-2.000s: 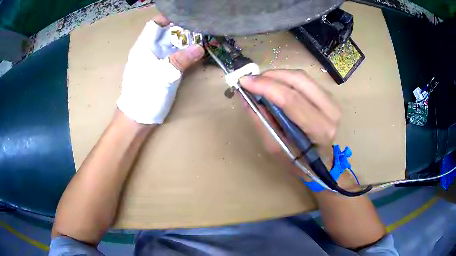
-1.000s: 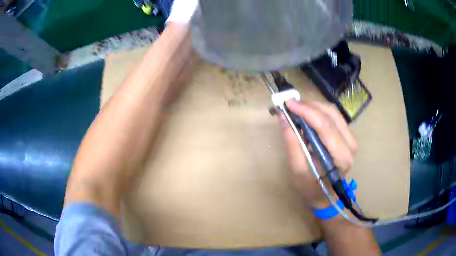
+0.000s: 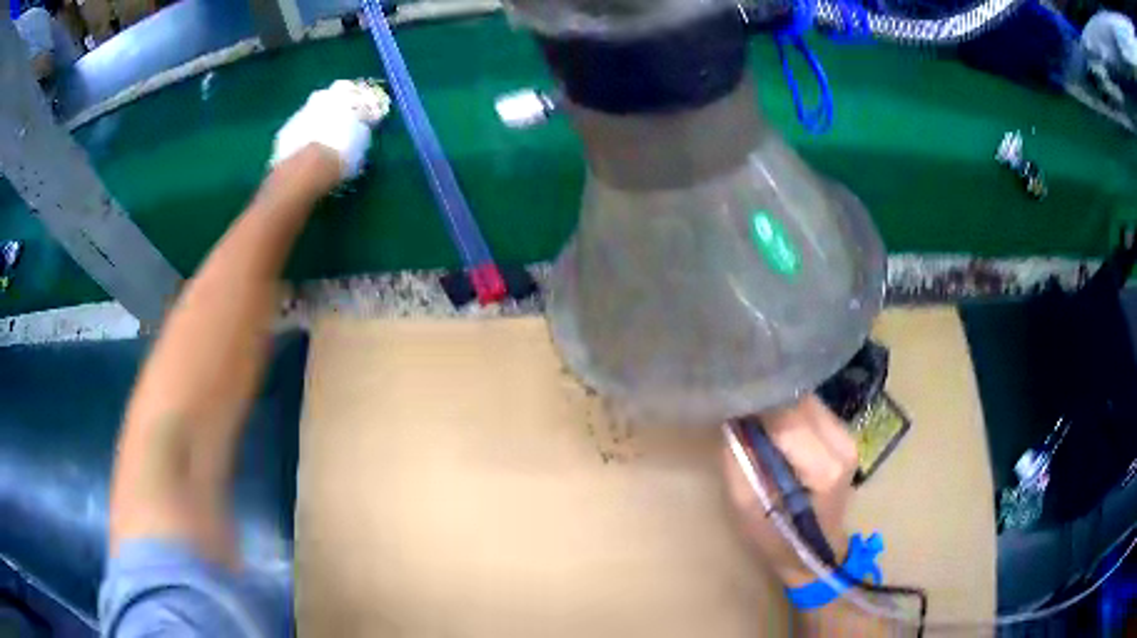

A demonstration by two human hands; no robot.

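My left hand (image 3: 327,132), in a white glove, is stretched far forward over the green conveyor belt. A small pale assembly with yellowish parts (image 3: 370,100) is at its fingertips, small and blurred. My bare right hand (image 3: 798,480) is closed around the black soldering iron (image 3: 786,484) at the right of the tan mat. The thin pale solder feed tube (image 3: 756,480) runs along the iron. The iron's tip and part of my fingers are hidden under the grey fume hood (image 3: 717,287).
The black iron stand (image 3: 860,380) and yellow-filled tip cleaner (image 3: 880,430) are right of my hand. Dark specks lie on the tan mat (image 3: 499,499). White parts (image 3: 521,109) (image 3: 1020,162) sit on the green belt (image 3: 486,162). A clear bar (image 3: 430,150) crosses it. Another assembly (image 3: 1030,480) is at the right.
My left hand has moved from the work under the hood forward and left, out over the belt. My right hand still holds the iron. The view has tilted up, showing the belt and more hood.
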